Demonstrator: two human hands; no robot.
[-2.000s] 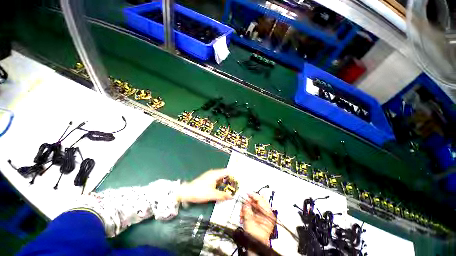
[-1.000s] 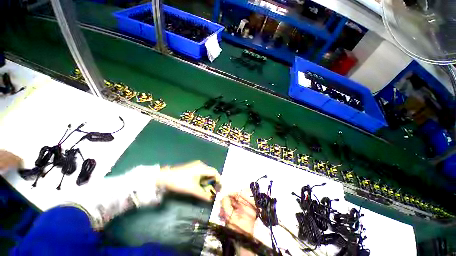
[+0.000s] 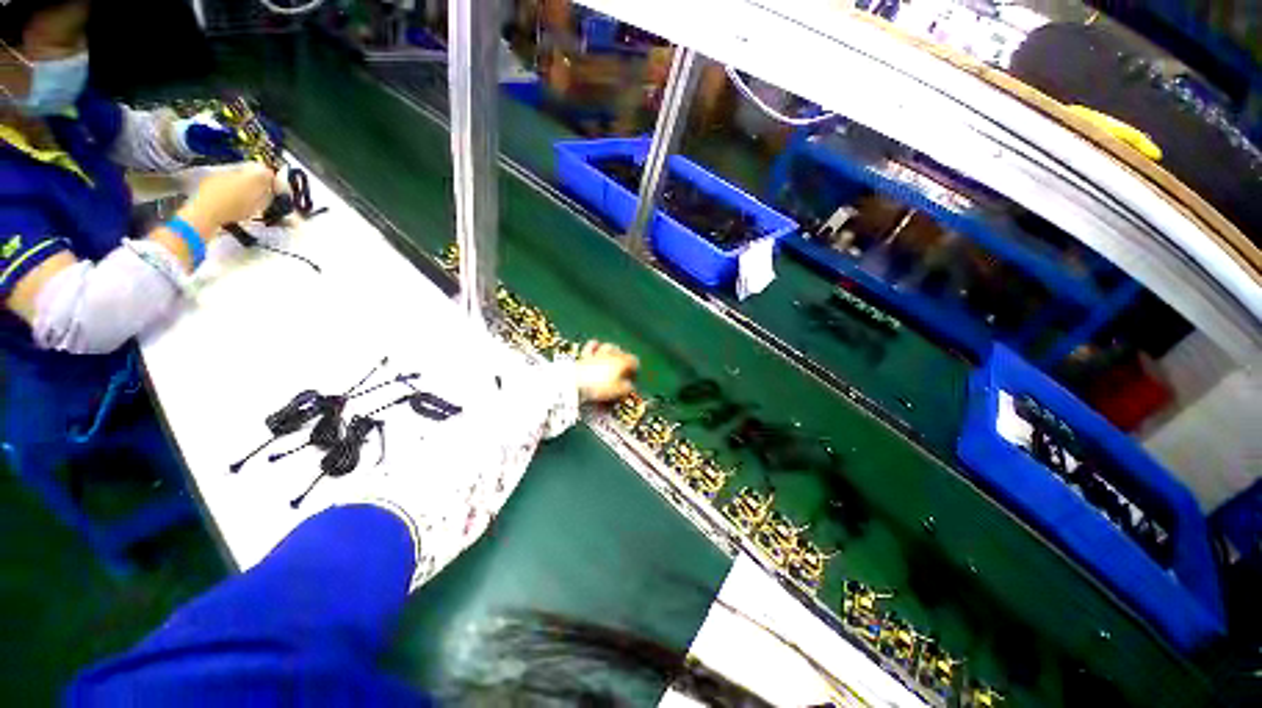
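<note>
My left hand (image 3: 606, 374), bare with a white patterned sleeve cover, is stretched out to the row of circuit boards at the belt's near edge. Its fingers are curled downward, and whether they hold a board is hidden. Small yellow and black circuit boards (image 3: 681, 461) stand in a row along the rail, on both sides of the hand. Black cables (image 3: 747, 429) trail from the row onto the green conveyor belt (image 3: 886, 470). My right hand is not in view. Bundled black cables (image 3: 332, 432) lie on the white sheet (image 3: 208, 401) at the left.
A person in a mask and blue uniform (image 3: 83, 235) works at the far left with a black cable bundle (image 3: 288, 197). A metal post (image 3: 473, 166) rises by the rail. Two blue bins (image 3: 581, 169) (image 3: 980, 436) are beyond the belt. Blurred dark strands cross the bottom.
The view has swung left, bringing the neighbouring person in. My left hand has moved from above the bench, where it held a board, to the belt edge. My right hand has left the picture.
</note>
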